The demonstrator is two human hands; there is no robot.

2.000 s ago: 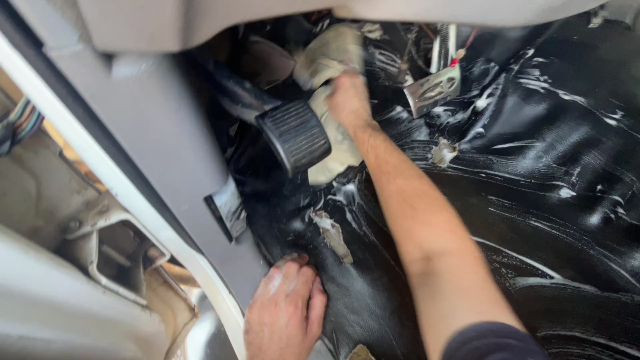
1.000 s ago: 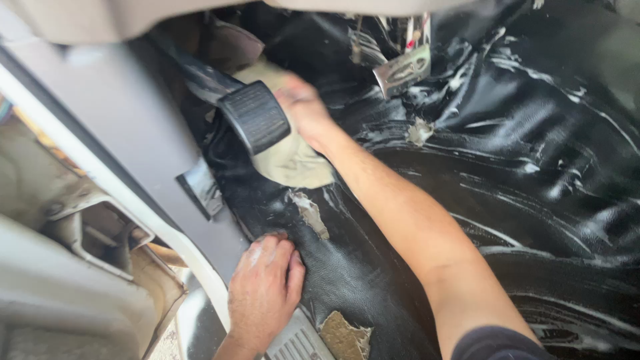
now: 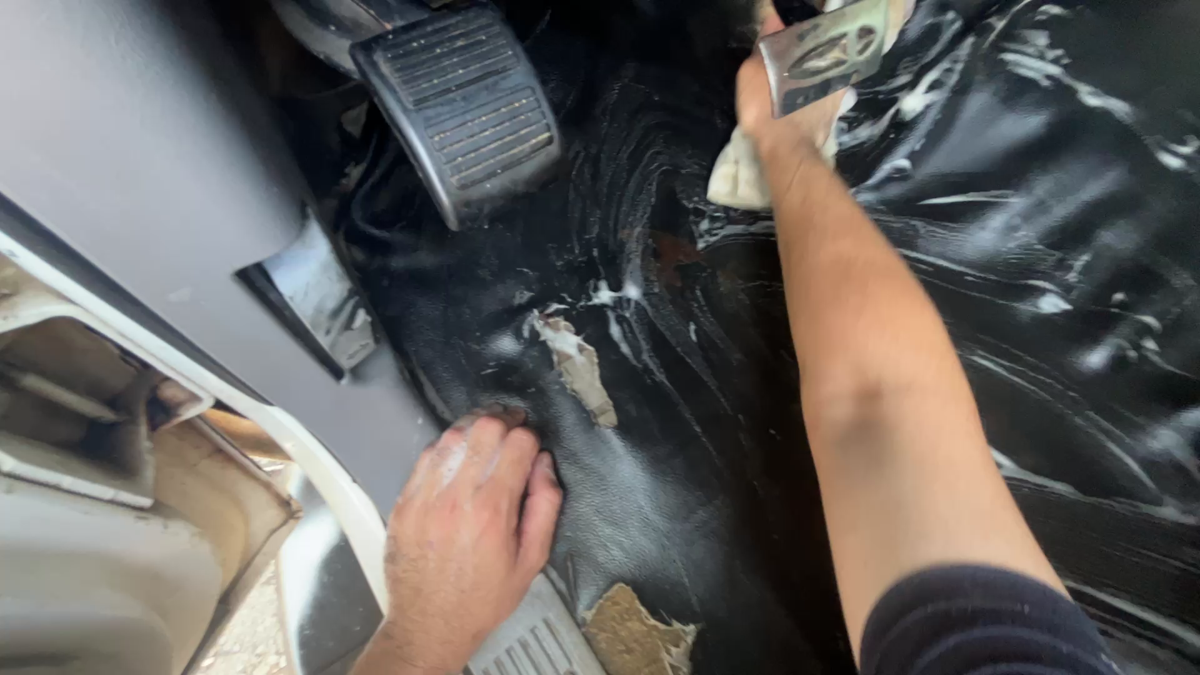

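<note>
Black vinyl floor covering [image 3: 637,506] of a vehicle footwell is wet, with streaks of white foam. My left hand [image 3: 473,511] rests at its left edge by the door sill, fingers curled down, with foam on the knuckles; nothing shows in it. At the upper right, my right hand [image 3: 757,94] is on a pale cloth [image 3: 741,178] lying against the floor. A metal pedal [image 3: 830,56] hides most of the fingers. A torn patch [image 3: 579,370] in the vinyl lies between the hands.
A large ribbed rubber pedal [image 3: 469,112] juts over the floor at upper left. Grey side trim [image 3: 187,187] and the white door frame edge [image 3: 319,469] run down the left. A ridged sill plate [image 3: 534,637] and another torn patch [image 3: 637,633] lie at the bottom.
My right hand and the cloth have moved right, from beside the large rubber pedal to behind the metal pedal. My left hand stays by the sill. The view is closer.
</note>
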